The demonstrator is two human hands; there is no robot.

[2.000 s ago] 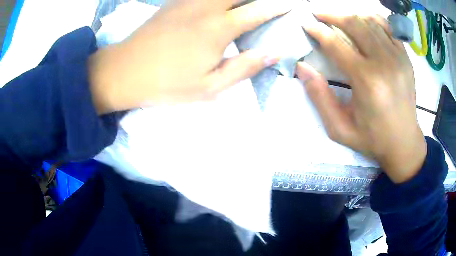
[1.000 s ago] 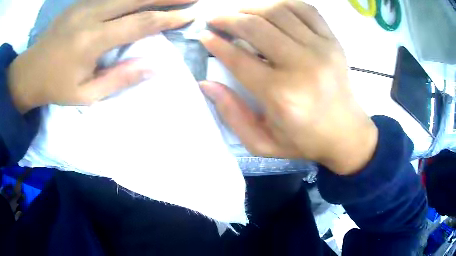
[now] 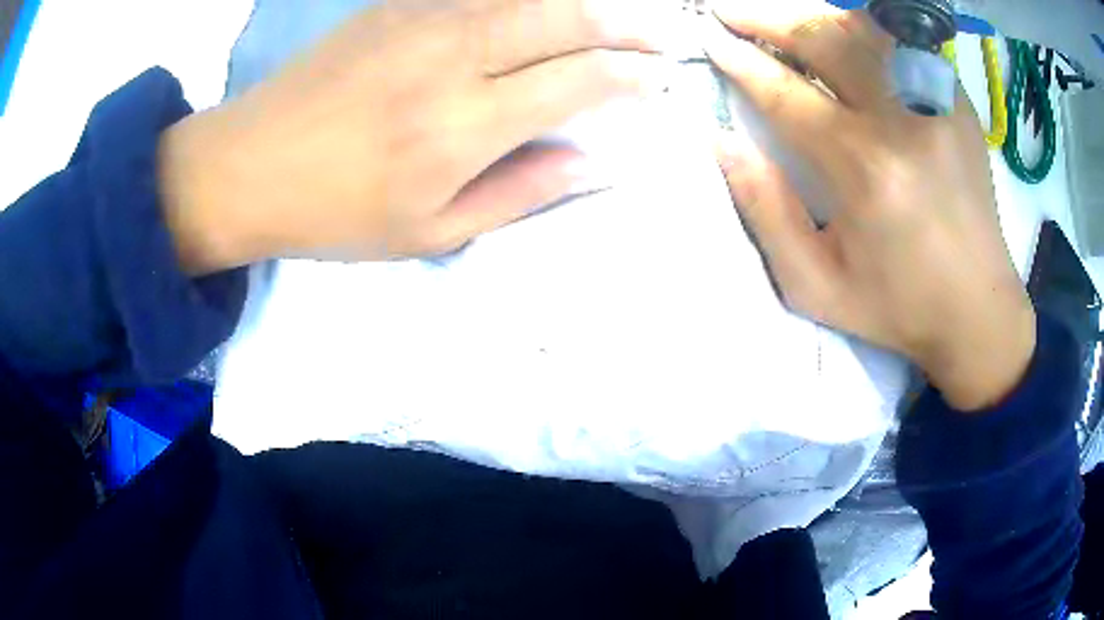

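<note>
White cloth (image 3: 545,327) lies spread under both hands and hangs over the table's front edge above the lap. A grey-blue part of it shows at the upper left. My left hand (image 3: 412,133) lies flat on the cloth from the left, thumb apart from the fingers. My right hand (image 3: 884,194) rests on the cloth from the right, thumb and fingers apart. Its fingertips are near a small metal part at the top centre, which is cut off by the picture's edge. Neither hand closes around the cloth.
A round metal and grey knob (image 3: 923,61) stands over my right hand. Scissors with yellow and green handles (image 3: 1029,127) lie at the upper right. A flat black object (image 3: 1063,273) lies at the right. A blue bin (image 3: 136,442) is at the lower left, and crumpled clear plastic (image 3: 866,545) at the lower right.
The view has swung back left. The cloth is now spread wider, covering the ruled strip, and its pointed corner no longer shows. My left hand lies flatter across it, nearer my right hand.
</note>
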